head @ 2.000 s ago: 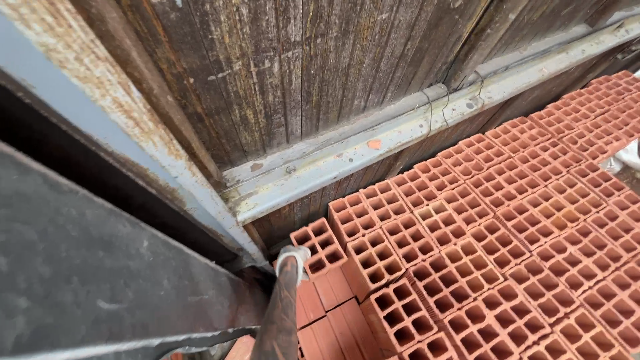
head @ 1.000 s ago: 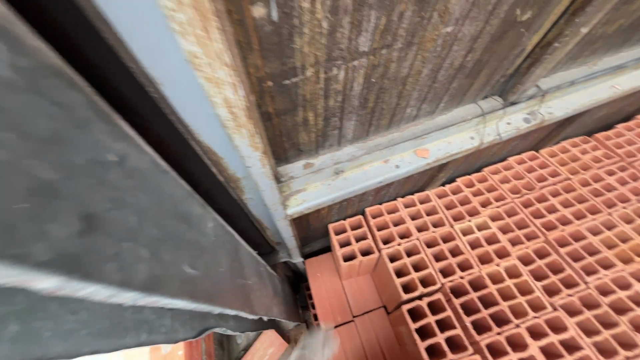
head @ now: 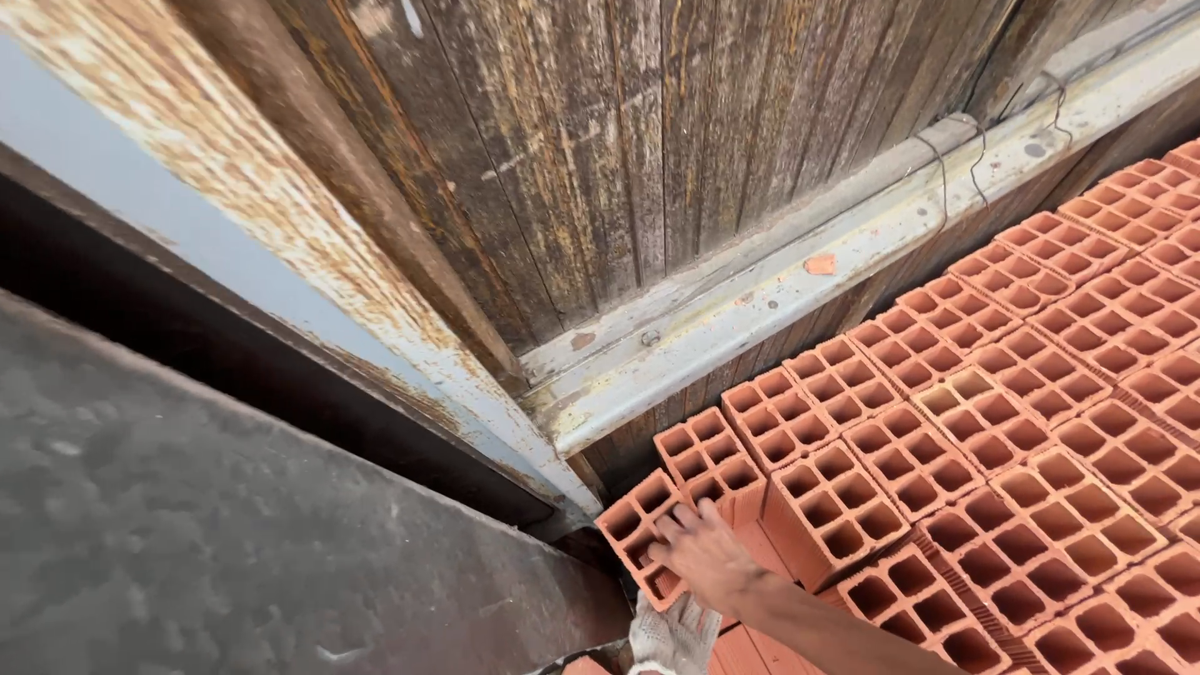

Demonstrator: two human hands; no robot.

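My bare right hand (head: pixel 708 553) reaches in from the lower right and grips a hollow red clay brick (head: pixel 642 525), fingertips at its upper openings. My left hand (head: pixel 673 636), in a pale knit glove, is against the lower end of this brick; its fingers are partly hidden. The brick stands slightly tilted, holes up, just left of an upright hollow brick (head: pixel 708 450) in the corner. Below and right of my hands, other bricks (head: pixel 764 652) show their grooved sides at a lower level.
Rows of upright hollow bricks (head: pixel 1003 422) fill the right side. Behind them runs a weathered plank wall (head: pixel 600 141) with a pale beam (head: pixel 750 300) bearing wires and a brick chip. A dark grey panel (head: pixel 234 497) stands close on the left, beside a peeling post (head: pixel 309 234).
One second ago my gloved hand was a blur at the bottom edge and the bare hand was out of view. Now both hold a brick left of the corner brick.
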